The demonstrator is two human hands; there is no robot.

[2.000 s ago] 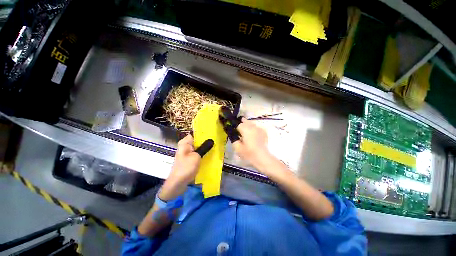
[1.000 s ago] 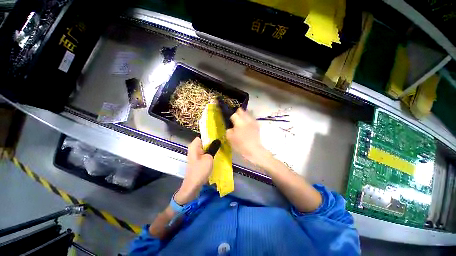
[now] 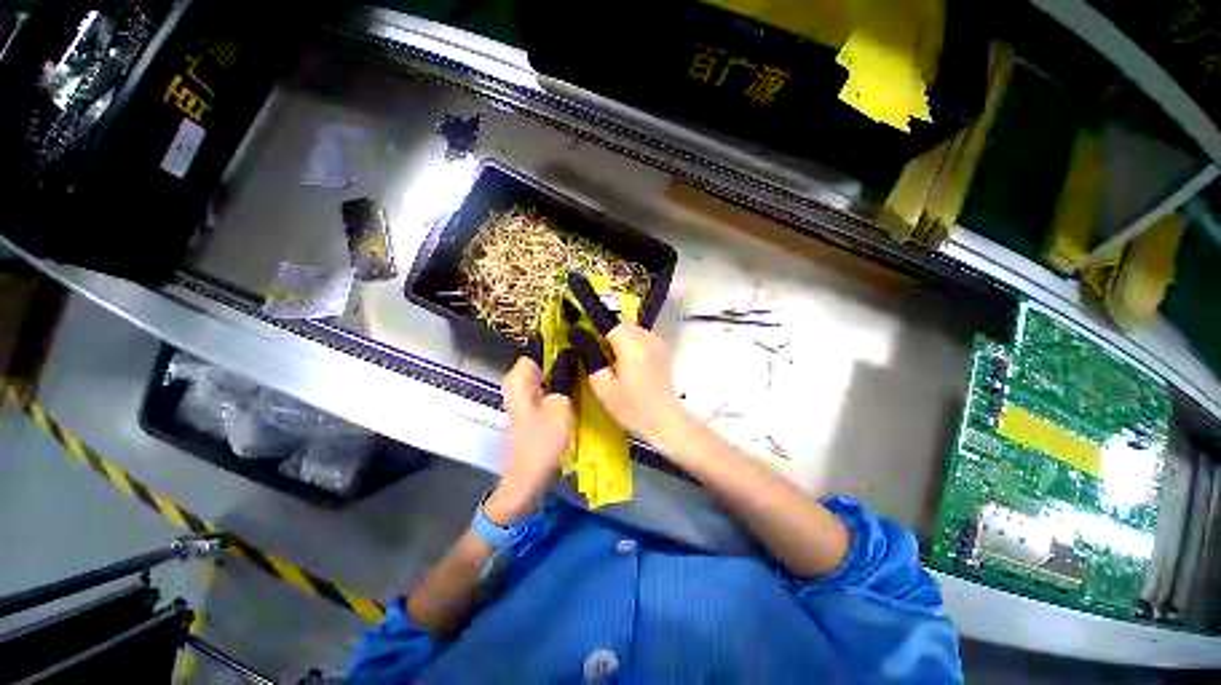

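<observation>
Yellow perforated strips [image 3: 601, 448], seemingly a small stack, are held upright in front of me, over the near edge of a black parts tray [image 3: 462, 311]. The tray holds a heap of thin tan pieces [image 3: 506, 265]. My left hand [image 3: 538, 418], with black finger cots and a light blue wrist strap, grips the strips from the left. My right hand [image 3: 627, 372], also with black finger cots, has its fingers on the upper part of the strips. The hands are close together and hide part of the strips.
A green circuit board [image 3: 1065, 488] with a yellow strip lies at right. Slim dark tweezers or cutters [image 3: 730, 319] lie right of the tray. A black bin [image 3: 790, 94] with yellow pieces [image 3: 890, 67] stands above. A dark bin [image 3: 147, 147] is at left, and plastic bags [image 3: 248, 428] are below the rail.
My left hand has moved up beside my right fingers, which are now spread over the top of the strips. The strips appear bunched closer together. The camera view has shifted slightly.
</observation>
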